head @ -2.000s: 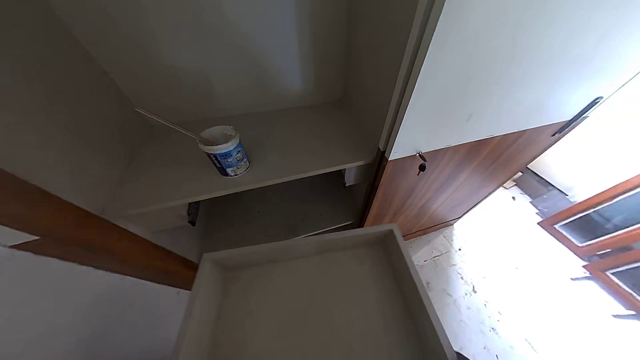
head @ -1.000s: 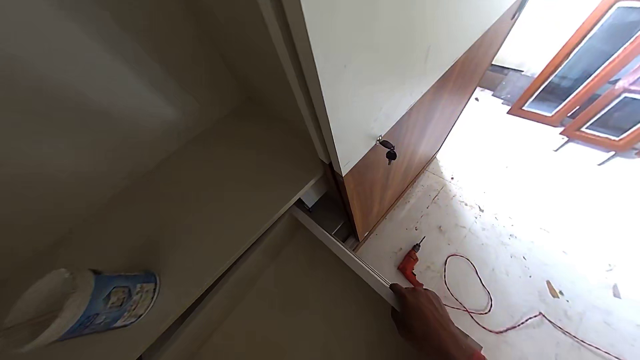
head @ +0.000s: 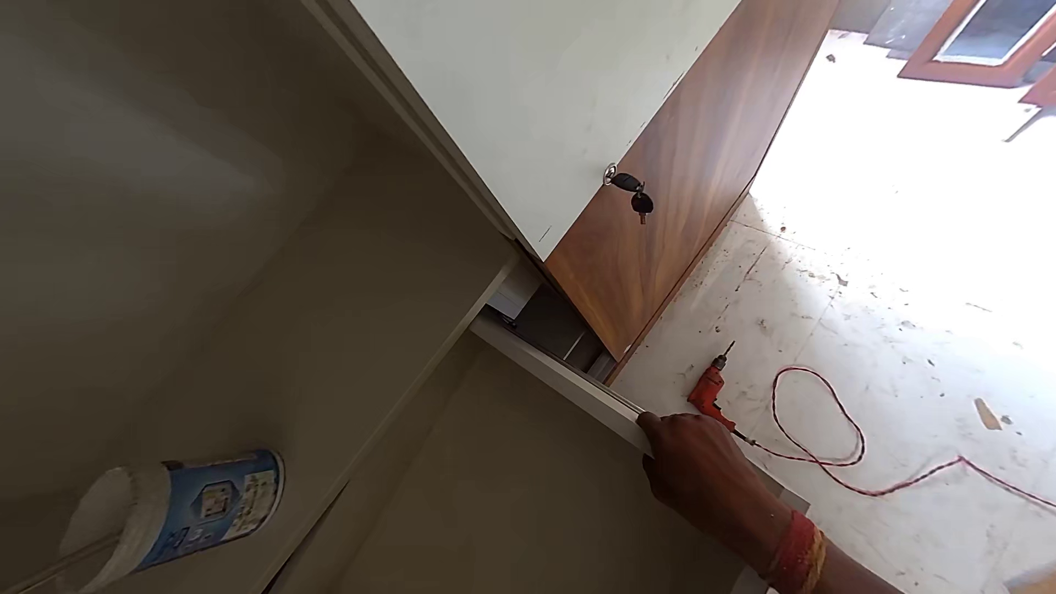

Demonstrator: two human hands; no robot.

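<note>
My right hand (head: 701, 462), with a red and yellow band at its wrist, grips the side wall of a pale drawer (head: 569, 392) at the lower centre. The drawer's inner end lies at the cabinet opening, under a shelf (head: 355, 330), and a metal runner shows along its outer side. A dark gap is visible between the drawer and the wood-grain door panel (head: 635, 272). On the shelf at the lower left stands a blue and white plastic tub (head: 214, 511) with a thin stick in it. My left hand is out of the frame.
Keys (head: 634, 191) hang from a lock in the white and wood-grain cabinet front. A red power drill (head: 709, 392) with a bit lies on the dusty floor, its twisted red cord (head: 858, 429) looping right. Framed glass panels (head: 973, 41) are at the upper right.
My right hand, out of view two seconds ago, has come onto the drawer's side and still grips it. The view has turned and moved closer to the cabinet's right side.
</note>
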